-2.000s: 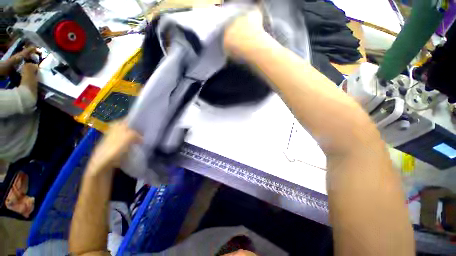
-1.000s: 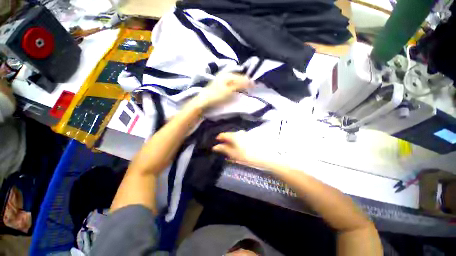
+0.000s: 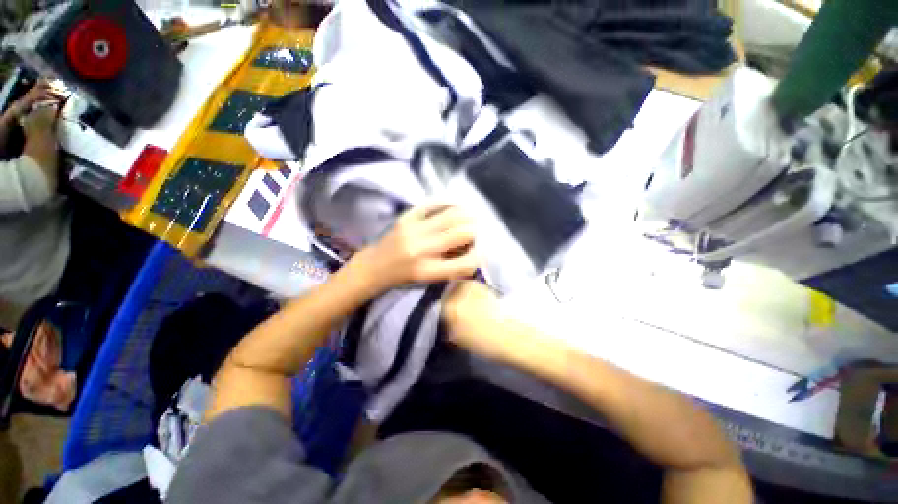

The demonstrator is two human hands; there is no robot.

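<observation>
A grey-white garment piece with black stripes [image 3: 379,89] lies bunched on the left of the machine table, with a striped part hanging over the front edge. My left hand [image 3: 428,246] is closed on its cloth near the middle. My right hand [image 3: 463,300] is just below, its fingers partly hidden under the cloth, so its grip cannot be made out. A dark panel [image 3: 522,197] of the garment lies right of my hands. The sewing machine head [image 3: 729,157] stands to the right, with no cloth under the needle area.
A yellow-edged board with dark rectangles [image 3: 202,182] lies at the left table end. A black cut stack [image 3: 660,34] is at the far edge. Snips [image 3: 815,384] lie at right. A blue basket [image 3: 108,364] stands below. Another person's arm [image 3: 39,148] shows at left.
The striped garment was lifted and blurred, then laid on the table. Since the last earlier frame my hands have come close together and the dark panel now shows to their right.
</observation>
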